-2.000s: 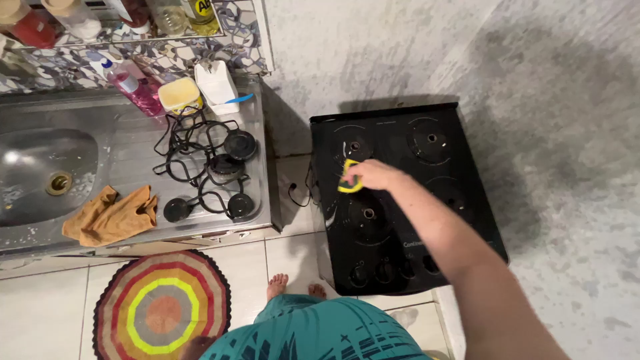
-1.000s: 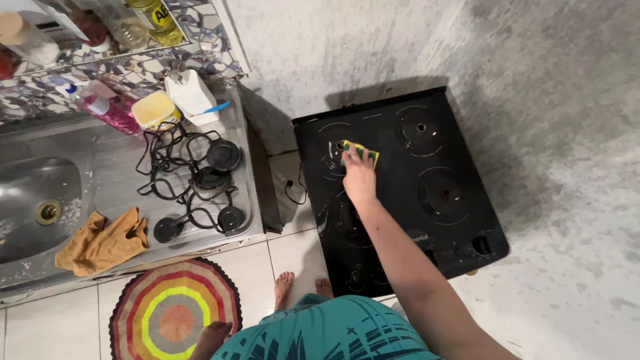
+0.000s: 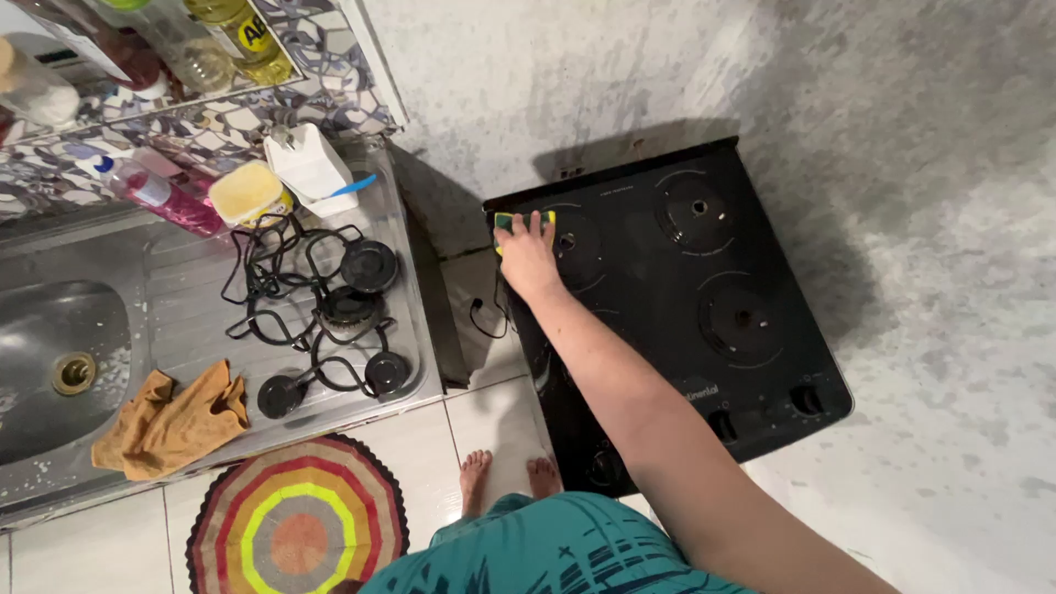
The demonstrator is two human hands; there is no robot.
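Note:
My right hand (image 3: 530, 252) presses a yellow and green scouring sponge (image 3: 538, 219) flat on the far left corner of a black gas cooktop (image 3: 652, 289), fingers spread over it. The cooktop's grates and burner caps are off, and its burner openings show. White suds or wet marks lie near its left edge. Of my left hand nothing can be clearly made out; a small patch of skin shows at the bottom edge beside the teal shirt.
On the steel sink drainboard (image 3: 186, 305) lie black pan grates (image 3: 276, 330), burner caps (image 3: 369, 266) and an orange cloth (image 3: 177, 421). Behind them are a yellow tub (image 3: 250, 194), a white container (image 3: 309, 165) and a pink liquid bottle (image 3: 161, 195). A round rug (image 3: 299, 528) lies on the floor.
My right hand has moved with the sponge from the left burner area to the cooktop's far left corner. The view has shifted slightly.

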